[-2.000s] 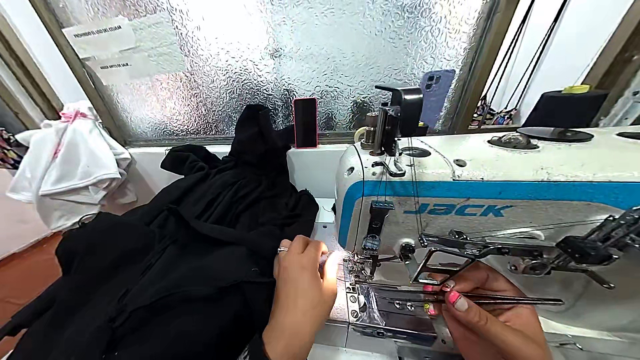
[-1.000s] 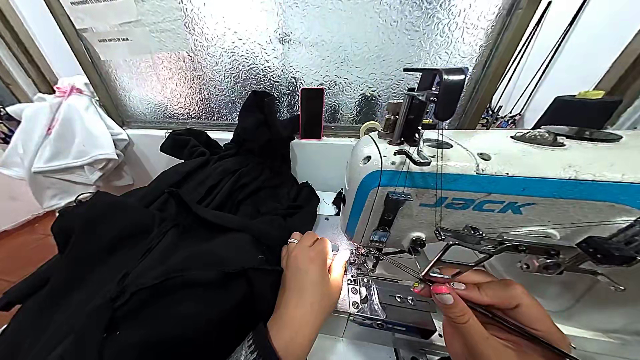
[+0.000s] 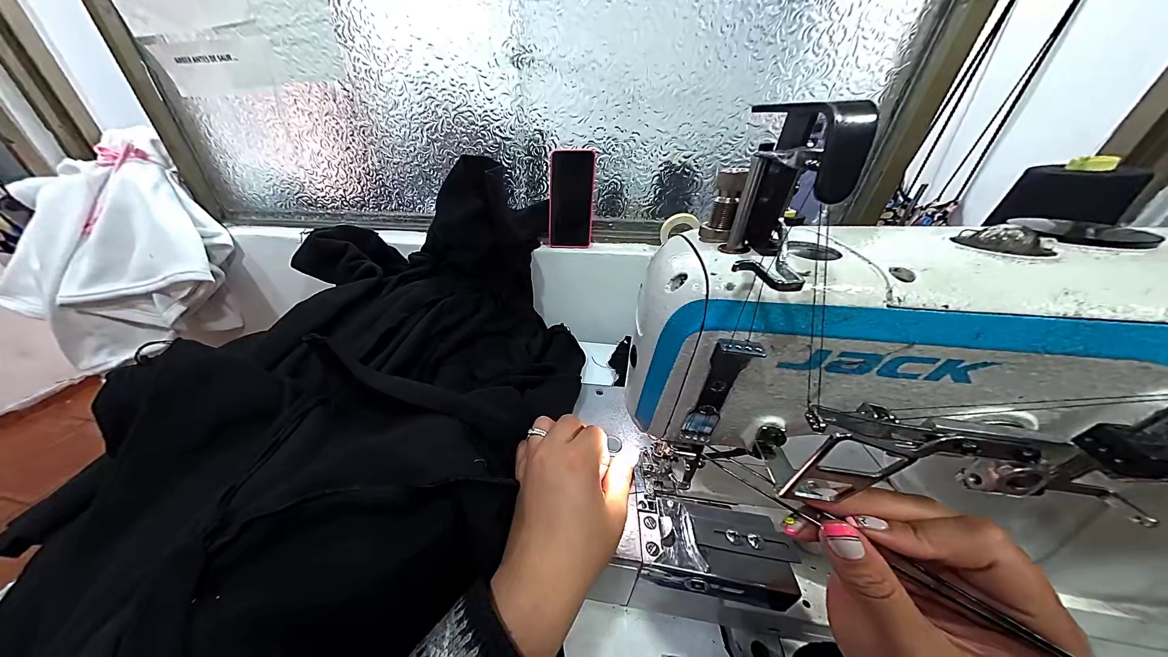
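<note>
A white Jack industrial sewing machine (image 3: pixel 912 365) with a blue stripe stands at the right. My right hand (image 3: pixel 931 557) holds dark metal tweezers (image 3: pixel 949 589), their tips pointing left toward the needle area (image 3: pixel 671 461). My left hand (image 3: pixel 570 511), with a ring on one finger, rests at the lit needle plate, fingers bent; whether it pinches anything there is hidden. Against its left side lies a black fabric garment (image 3: pixel 347 438), heaped over the table. Threads run down the front of the machine head to the needles.
A phone (image 3: pixel 572 199) in a red case leans upright at the textured window. A roll of tape (image 3: pixel 679 227) is behind the machine head. White garments (image 3: pixel 128 246) hang at the left. A black object (image 3: pixel 1068 196) stands behind the machine at the right.
My right hand's tweezers, lying nearly level across the machine two seconds ago, now slant with their tips up and left toward the needles. My left hand stays beside the needle plate.
</note>
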